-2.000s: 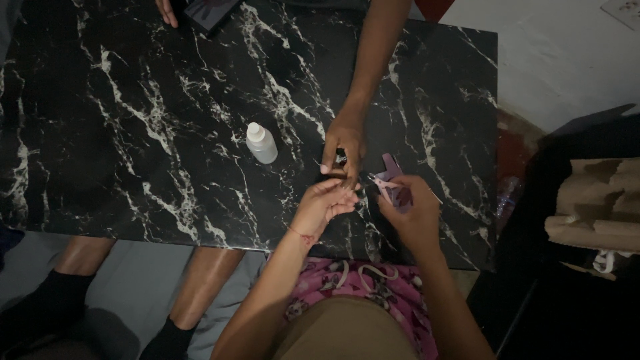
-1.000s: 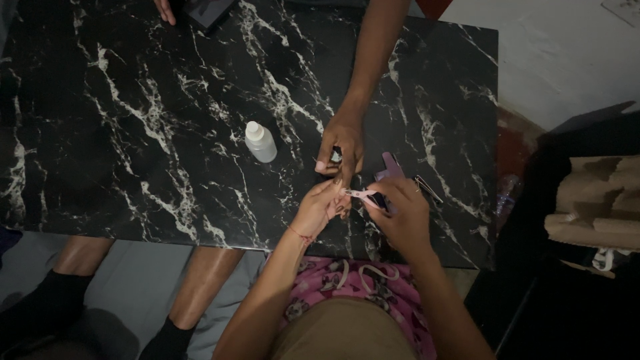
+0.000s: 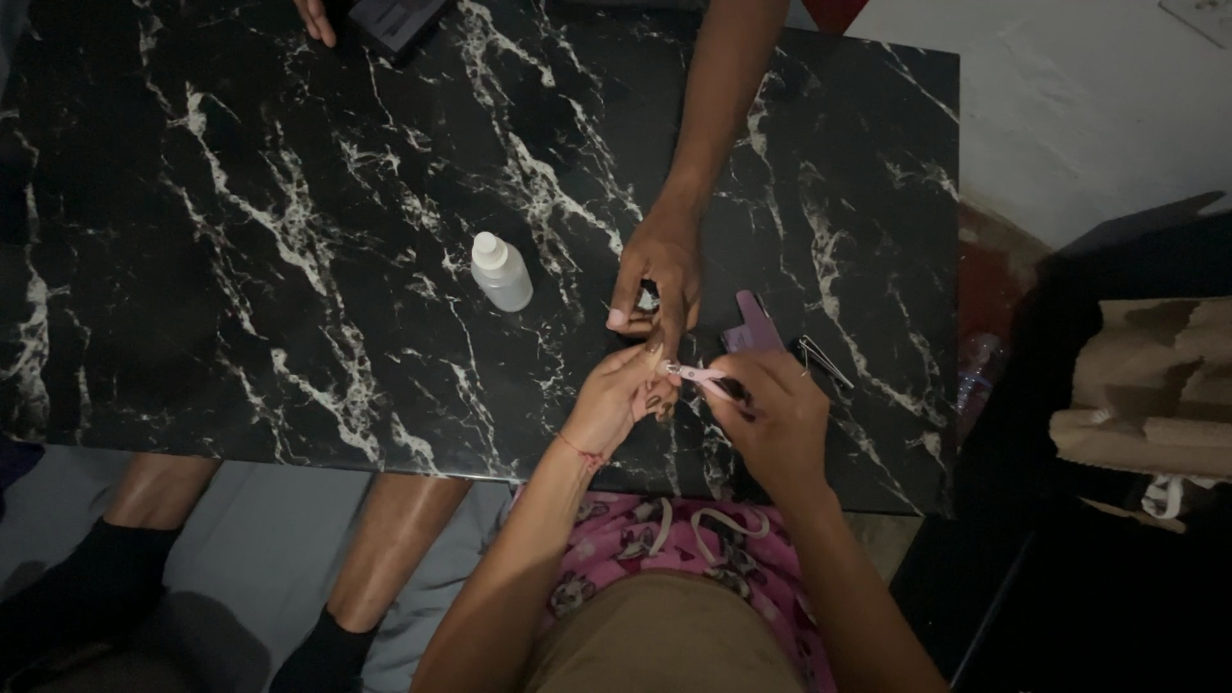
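Note:
My left hand (image 3: 626,395), a thin red string at its wrist, is shut on a fingertip of another person's hand (image 3: 662,269), which reaches down from the top. In my right hand (image 3: 775,414) is a pair of pink-handled cuticle nippers (image 3: 698,373); their metal jaws are at that fingertip. Just beyond my right hand lies a purple flat thing (image 3: 754,322), partly hidden by the hand, and to its right a metal nail clipper (image 3: 826,362). A white plastic bottle (image 3: 502,272) stands upright to the left of the hands.
The black marble-patterned table (image 3: 318,241) spans the view. At its top left are a dark box (image 3: 397,24) and the fingers of a hand (image 3: 316,19). Legs in black socks show below the left edge. Brown paper (image 3: 1145,385) is at the far right.
My right hand has moved left with the nippers, whose jaws have come to the held fingertip. The nail clipper, hidden two seconds ago, now shows beside my right hand.

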